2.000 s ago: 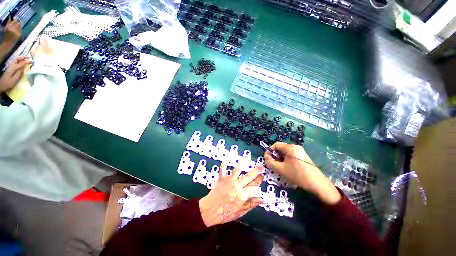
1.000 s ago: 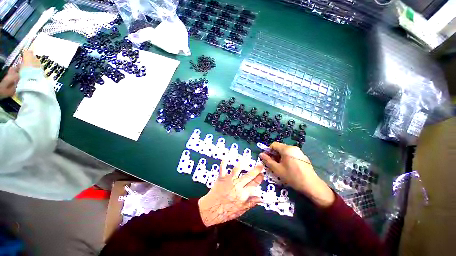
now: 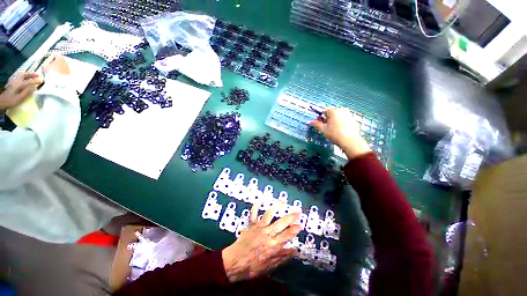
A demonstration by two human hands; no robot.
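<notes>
Flat white keyhole-shaped plates (image 3: 230, 217) lie in two rows near me. My left hand (image 3: 263, 241) rests palm down over the middle of the rows with fingers spread. My right hand (image 3: 336, 128) is above the clear ribbed tray (image 3: 289, 110), its fingers closed on a thin dark tool, likely tweezers (image 3: 316, 112). Whether the tool's tip holds anything is too small to tell. A band of small black parts (image 3: 277, 156) lies between the white rows and the clear tray.
A dark heap of loose parts (image 3: 212, 139) lies left, with a small cluster (image 3: 236, 96) above it. White paper (image 3: 144, 130) lies beyond, beside another person's sleeve (image 3: 43, 139). A filled tray (image 3: 254, 52) is at the back, a cardboard box (image 3: 497, 225) at right.
My right hand has moved from the white rows up and away to the clear tray, with the tool in it. My left hand has stayed on the white plates. The view has tilted slightly.
</notes>
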